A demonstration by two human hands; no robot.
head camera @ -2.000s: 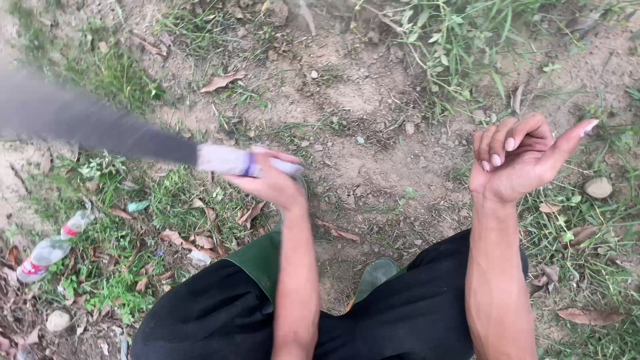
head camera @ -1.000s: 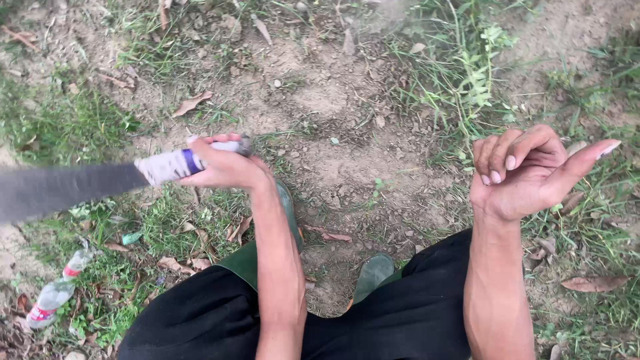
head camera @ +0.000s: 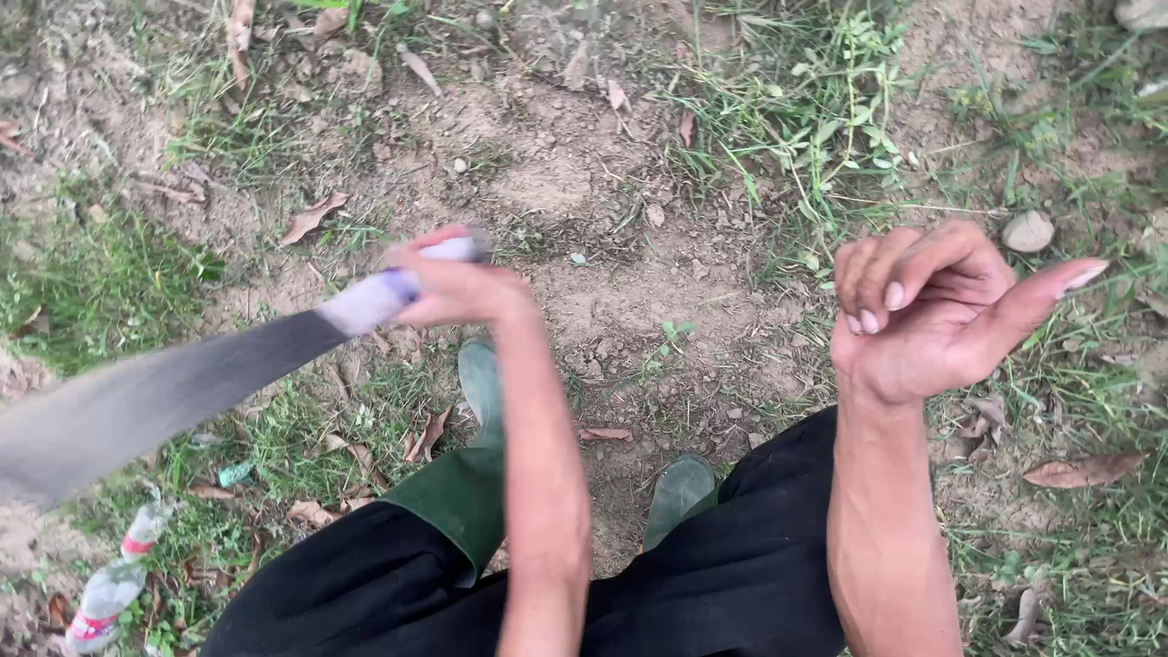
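Observation:
My left hand (head camera: 456,283) is closed around the pale, purple-banded handle of a machete (head camera: 182,392). Its wide dark blade, blurred by motion, points left and slightly down, and its far end reaches the left edge of the view. On the right, my right hand (head camera: 940,310) is raised with the palm up; it holds nothing, its fingers are curled and the thumb stretches out to the right. Bare soil (head camera: 566,192) with scattered grass lies below and between both hands.
Green rubber boots (head camera: 456,502) stand below on the ground. A crumpled plastic bottle (head camera: 114,593) lies at the lower left. A stone (head camera: 1028,232) rests beyond my right hand, near a leafy weed (head camera: 844,119). Dry leaves (head camera: 315,217) are scattered about.
The machete's blade has swung, its far end now lower at the left than in both earlier frames. My right hand keeps much the same pose.

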